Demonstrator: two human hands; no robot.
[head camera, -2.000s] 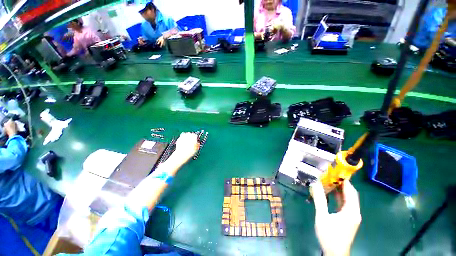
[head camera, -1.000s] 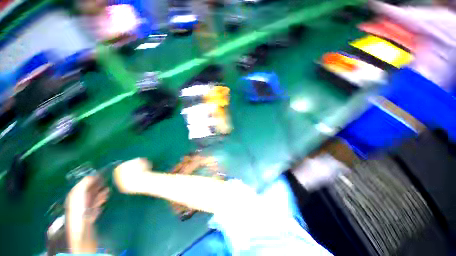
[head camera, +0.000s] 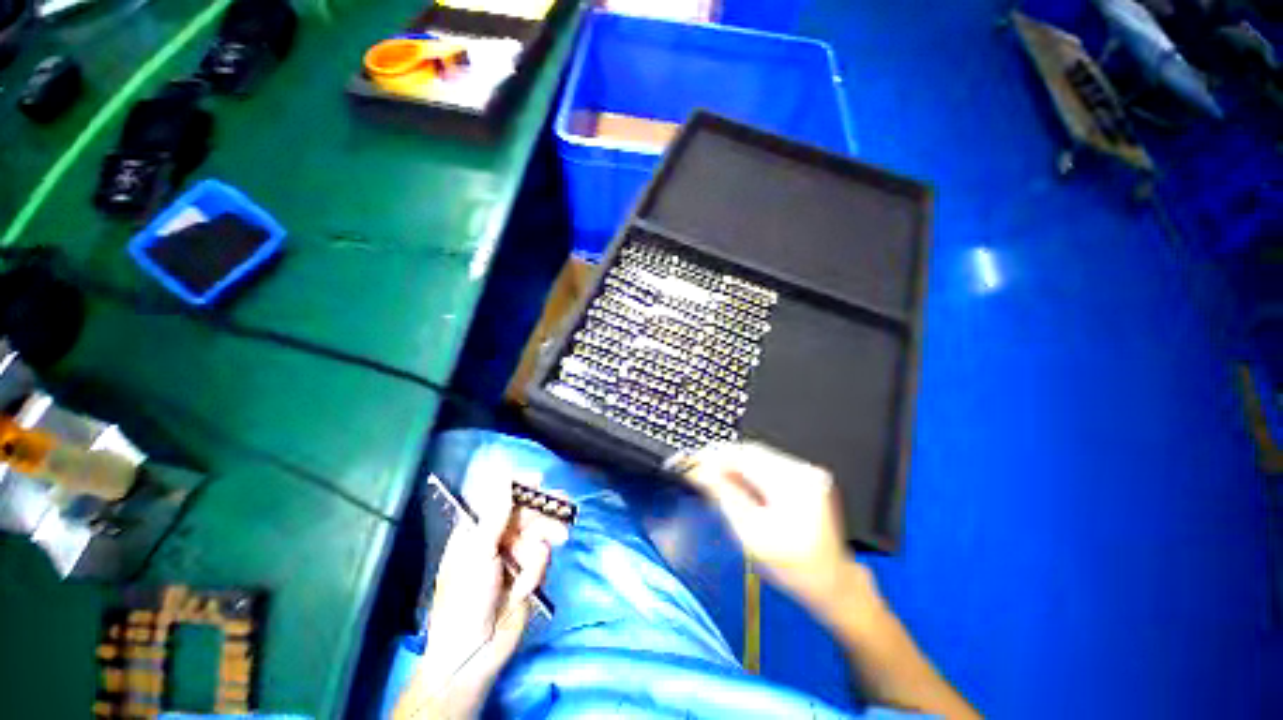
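The large black divided tray (head camera: 837, 383) lies at an angle beside the bench. Dense rows of small silver-and-black beaded strips (head camera: 661, 345) fill part of its nearer compartment; its farther compartment shows bare. My left hand (head camera: 479, 584) is over my lap and holds a short beaded strip (head camera: 543, 502). A thin pale-edged strip also shows at this hand, partly hidden by the fingers. My right hand (head camera: 781, 521) is at the tray's near edge, its fingertips close together by the lower end of the rows. Whether they grip anything is unclear.
On the green bench (head camera: 331, 422) are a blue parts bin (head camera: 211, 253), black housings (head camera: 155, 148), a grey-white feeder (head camera: 78, 492) and the fixture (head camera: 176, 654). A black box with an orange item (head camera: 408, 63) is farther away. A blue crate (head camera: 704, 85) stands behind the tray.
The view has swung right and down to the tray. The screwdriver has left my right hand, which is now at the tray. My left hand has moved from the bench to above my lap.
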